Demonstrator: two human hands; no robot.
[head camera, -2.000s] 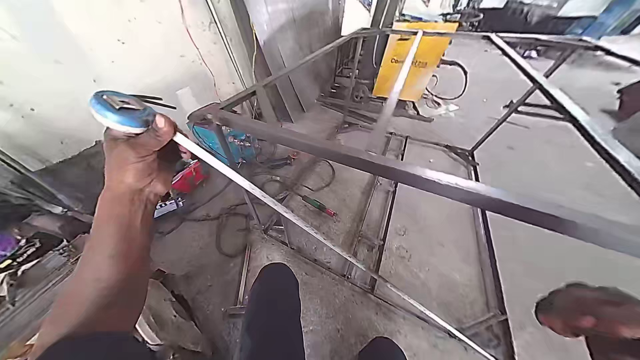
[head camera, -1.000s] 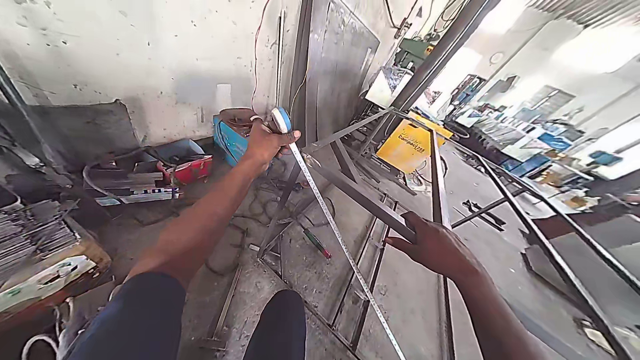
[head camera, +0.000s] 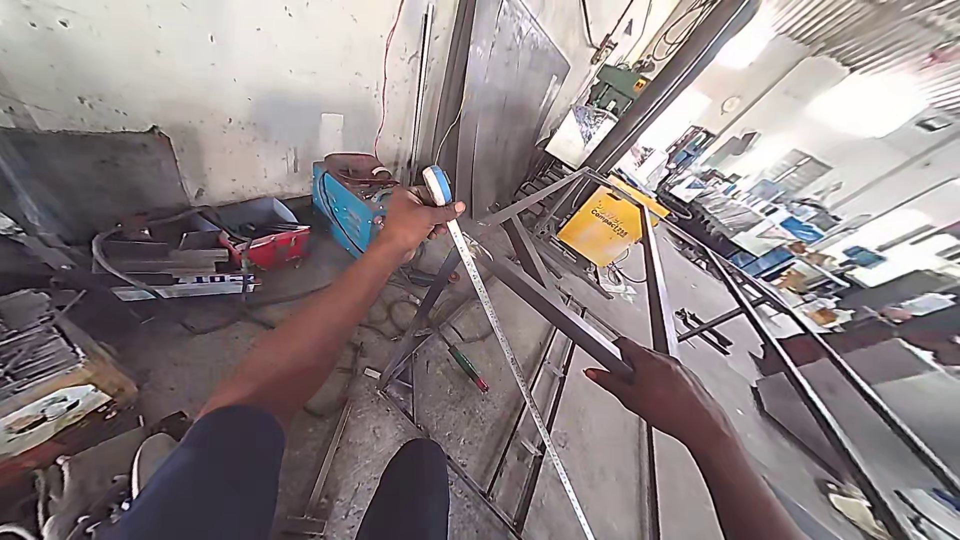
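Note:
My left hand (head camera: 414, 221) holds a blue and white tape measure (head camera: 437, 185) near a corner of a welded steel frame. The white blade (head camera: 499, 330) is drawn out and slants down past the bottom edge of view; its far end is out of sight. My right hand (head camera: 656, 382) is wrapped around a square steel tube (head camera: 555, 311) that forms the upper rail of the frame.
A blue welding machine (head camera: 346, 206) stands by the wall, beside a red box (head camera: 281, 244) of metal pieces. Beyond the frame is a yellow machine (head camera: 600, 225). A green and red tool (head camera: 469, 367) and cables lie on the floor. Scrap fills a crate (head camera: 97, 375) at left.
My right hand, off the frame two seconds ago, now grips the rail. My left hand still has the tape measure, its blade drawn out throughout. The view has swung considerably.

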